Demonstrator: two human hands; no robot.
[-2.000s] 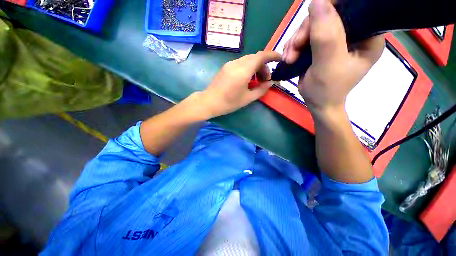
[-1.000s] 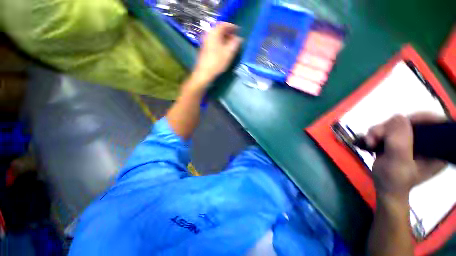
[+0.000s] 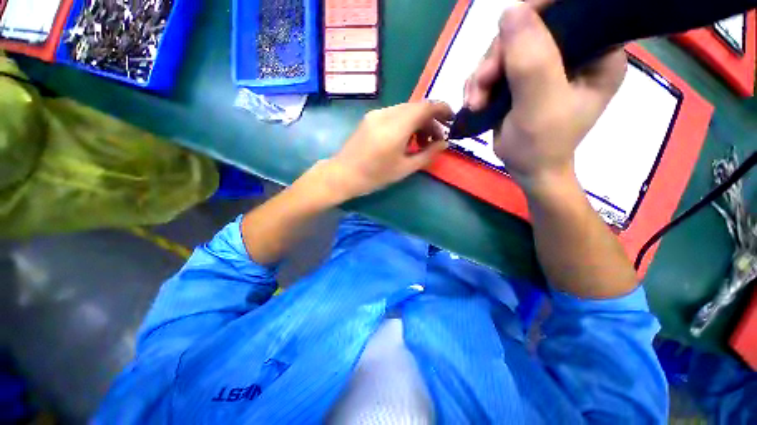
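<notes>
A white display panel (image 3: 624, 141) with a thin black frame lies on an orange-red foam pad (image 3: 693, 149). My right hand (image 3: 544, 104) grips a thick black electric screwdriver (image 3: 581, 33), its dark tip down at the panel's near left corner. My left hand (image 3: 386, 149) is at that corner, thumb and fingertips close together beside the tip. Whether the fingertips pinch a small part cannot be made out. The two hands cover part of the panel's near edge.
A blue tray of small screws (image 3: 280, 41) stands beside a compartment tray with pinkish blocks (image 3: 351, 50), a crumpled clear bag (image 3: 272, 106) at its near side. A bigger blue bin of metal parts (image 3: 124, 37), a person's yellow-green sleeve (image 3: 100, 166) and wire leads (image 3: 735, 249) also show.
My left hand was over by the big parts bin one second ago and is now back at the panel's corner. The screwdriver tip is down at that corner. The camera view has swung back.
</notes>
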